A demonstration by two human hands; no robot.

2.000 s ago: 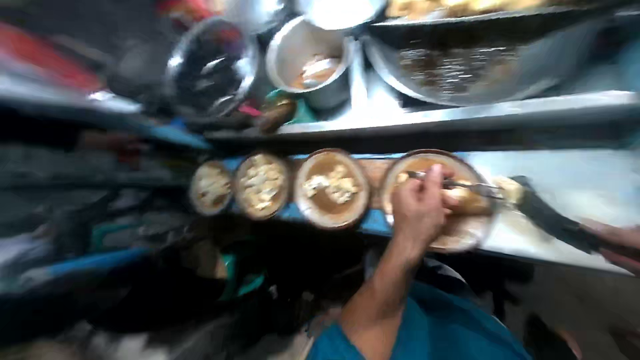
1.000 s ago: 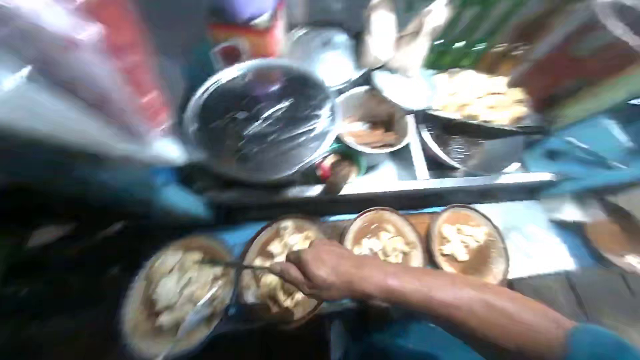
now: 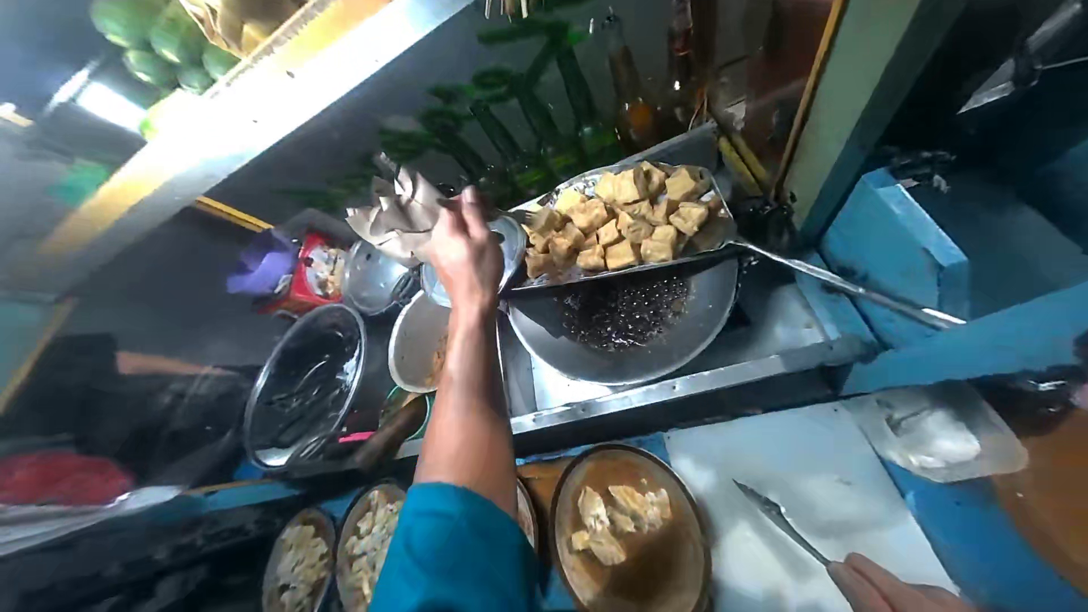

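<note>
My left hand [image 3: 463, 246], in a teal sleeve, reaches over the cooking counter. Its fingers are closed on what looks like a thin metal fork, whose tines [image 3: 529, 216] are at the left edge of a tray of fried tofu cubes [image 3: 625, 212]. Crumpled brown paper [image 3: 399, 212] is right beside or behind the hand. At the lower right my right hand [image 3: 884, 586] grips a knife [image 3: 786, 523] above a white board [image 3: 765, 459]. Left of the knife, a round brown plate [image 3: 629, 561] holds cut pieces [image 3: 608, 518]; more filled plates [image 3: 297, 561] stand farther left.
A wok of dark bubbling oil [image 3: 625, 314] sits under the tofu tray, with a long metal handle [image 3: 850, 285] to the right. A pot [image 3: 416, 344] and a large clear-covered bowl [image 3: 306, 387] stand left. Green bottles [image 3: 510, 127] line the back; a plastic bag [image 3: 935, 433] lies at right.
My left hand has moved from above the plates up to the tofu tray and the paper. The view has shifted strongly. The knife in my right hand has come into view since one second ago.
</note>
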